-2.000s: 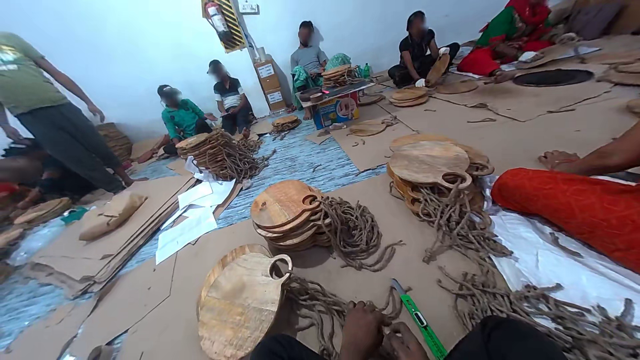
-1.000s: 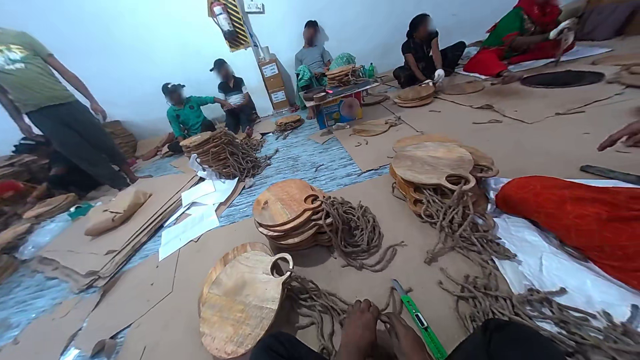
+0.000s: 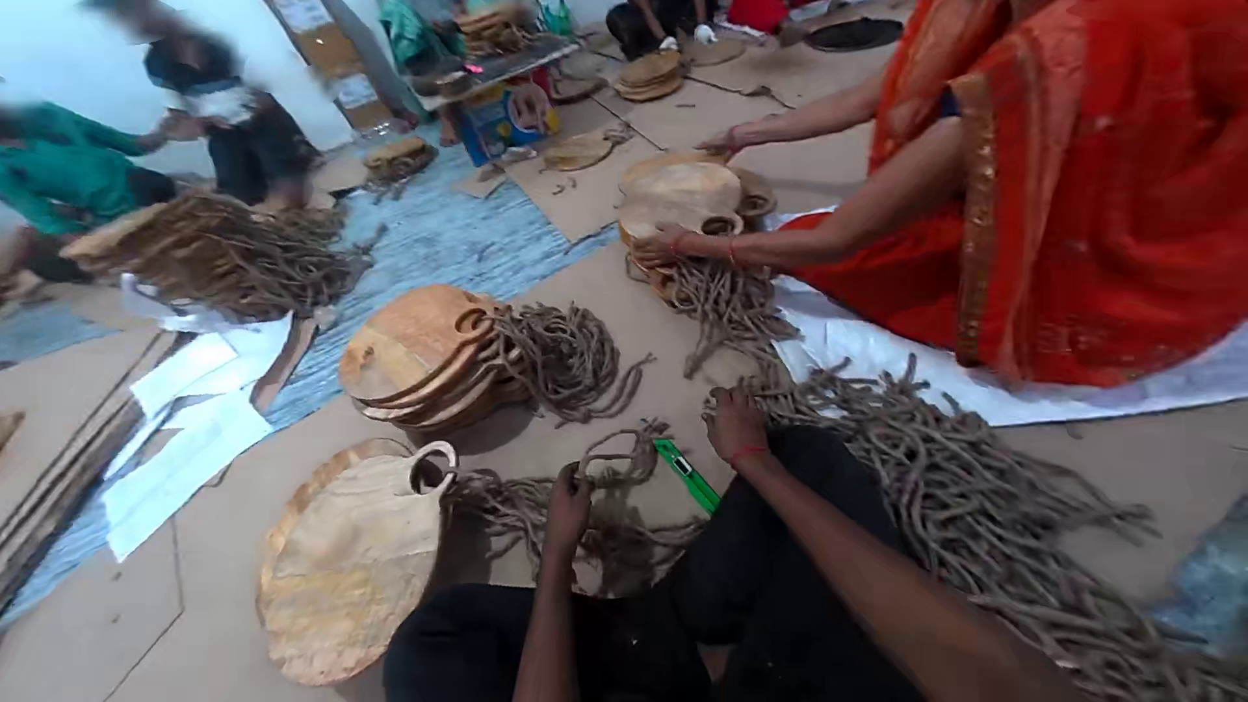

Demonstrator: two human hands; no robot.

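Observation:
My left hand (image 3: 567, 512) is closed on a brown rope cord, its loop rising toward the green box cutter (image 3: 687, 476). Right of the cutter, my right hand (image 3: 736, 424) touches the edge of a loose pile of rope pieces (image 3: 936, 468); whether it grips one is unclear. At left lie round wooden boards (image 3: 351, 556) with a ring handle, rope strands (image 3: 497, 497) trailing from it. Beyond them sits a stack of round boards (image 3: 419, 356) with a bundle of cords (image 3: 565, 356) at its handles.
A co-worker in red sits at right, both hands on another board stack (image 3: 678, 200). White papers (image 3: 195, 429) lie at left near a corded board stack (image 3: 185, 244). A low table (image 3: 497, 73) stands farther back, with other people around. White sheeting (image 3: 877, 366) borders the rope pile.
My hands, close together before, are now apart, the right one by the rope pile. The co-worker in red now leans over the far board stack. The view has turned and moved closer.

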